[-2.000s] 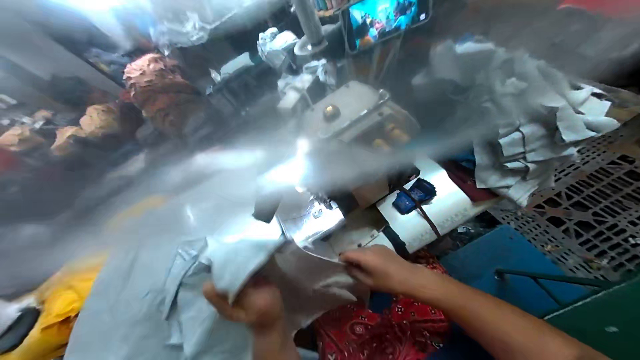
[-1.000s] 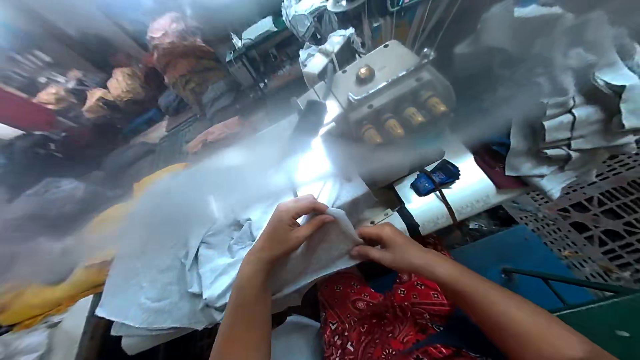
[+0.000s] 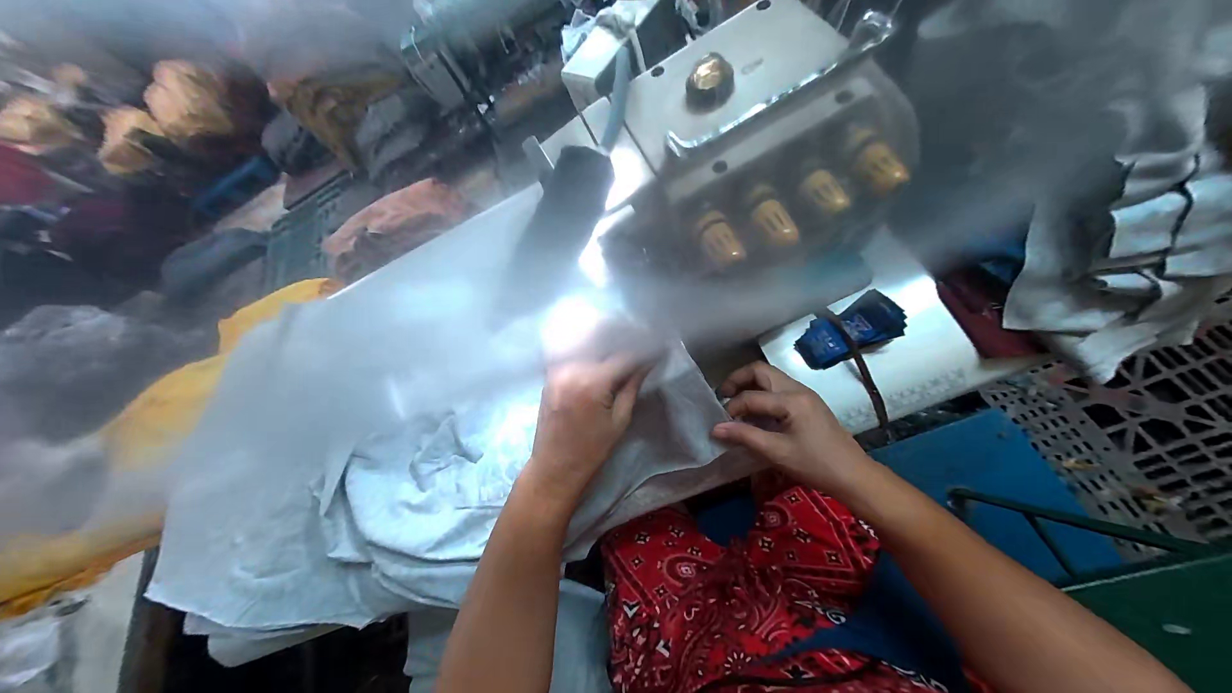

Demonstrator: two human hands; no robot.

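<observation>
Light grey fabric (image 3: 433, 481) is spread over the table and hangs off its near edge. My left hand (image 3: 587, 404) lies on the cloth beside the bright lamp glow under the sewing machine head, its fingertips partly lost in glare and haze; whether it pinches the cloth cannot be told. My right hand (image 3: 780, 419) pinches the fabric's right edge between thumb and fingers. Above both hands stands an industrial sewing machine (image 3: 770, 106) with several brass-coloured tension knobs. The needle area is hidden by glare.
Blue labels (image 3: 852, 329) lie under a brown band on the machine bed. Stacked grey cloth pieces (image 3: 1145, 250) are at the right, above a perforated plastic crate (image 3: 1155, 423). Yellow cloth (image 3: 173, 399) lies at the left. Red patterned fabric (image 3: 731, 597) covers my lap.
My left hand has moved forward over the cloth toward the machine's light since one second ago. My right hand stays at the fabric's right edge. The view has shifted closer to the machine.
</observation>
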